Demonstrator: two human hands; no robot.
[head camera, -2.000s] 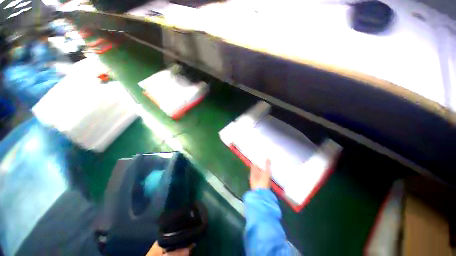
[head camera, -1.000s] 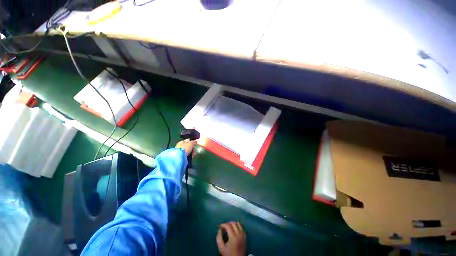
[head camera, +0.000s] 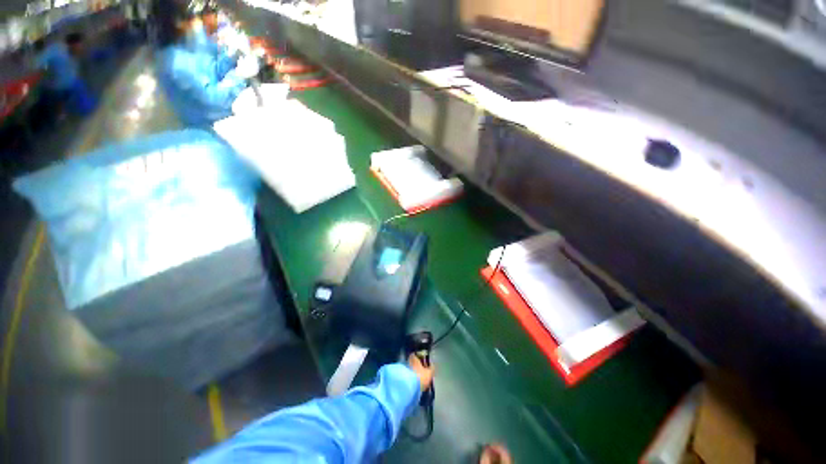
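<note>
My left hand, in a blue sleeve, is closed on the handheld barcode scanner, just beside the front of the label printer. A white label strip hangs from the printer's front. My right hand is cut off by the bottom edge; only a small part shows, so its grip is hidden. A packed unit with white end pieces lies on a red base to the right of the scanner. A second packed unit lies farther up the green bench.
A foam stack stands beyond the printer. A plastic-covered pile stands left of the bench. The white shelf runs along the right, with a monitor. A cardboard box is cut off at bottom right. A person is farther along.
The view has swung left. My left hand has moved the scanner away from the near packed unit to beside the printer. My right hand has dropped to the bottom edge.
</note>
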